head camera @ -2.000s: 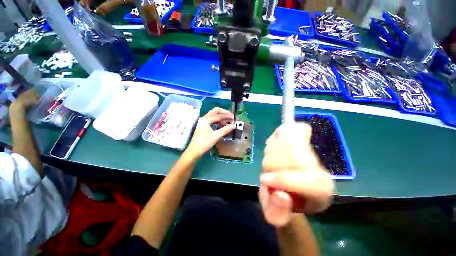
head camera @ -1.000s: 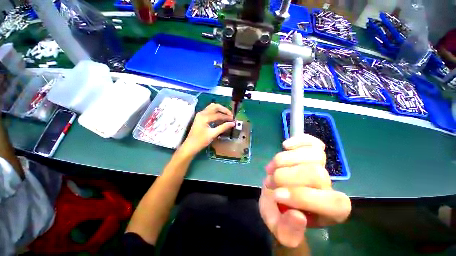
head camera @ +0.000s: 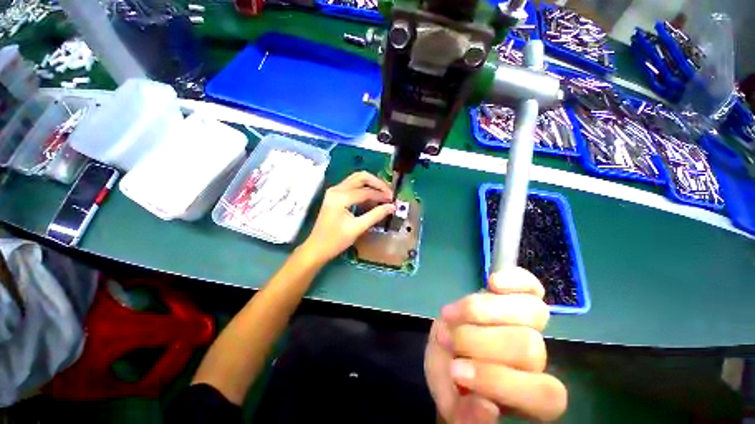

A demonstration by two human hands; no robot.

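Observation:
The hand press [head camera: 430, 79] stands at the centre. Its narrow dark ram [head camera: 398, 178] points down at a small silver fixture [head camera: 399, 212] on a brownish base plate [head camera: 385, 249]. My left hand [head camera: 343, 217] is at the fixture's left side, thumb and fingertips together beside the ram. What the fingertips hold is too small and hidden to tell. My right hand [head camera: 497, 348] is closed around the lower end of the grey press lever [head camera: 516, 190]. Its knob is covered by the fingers.
Left of the press are a clear box of white and red sticks [head camera: 273, 189], a white container [head camera: 184, 170] and a phone [head camera: 84, 204]. A blue tray [head camera: 302, 87] lies behind. Right are a black-parts tray [head camera: 538, 248] and stock trays [head camera: 617, 137]. A red stool [head camera: 128, 344] stands lower left.
The lever's gripped end and my right hand are lower in the picture. My left hand stays at the fixture. The view has shifted, and the person at the left shows less.

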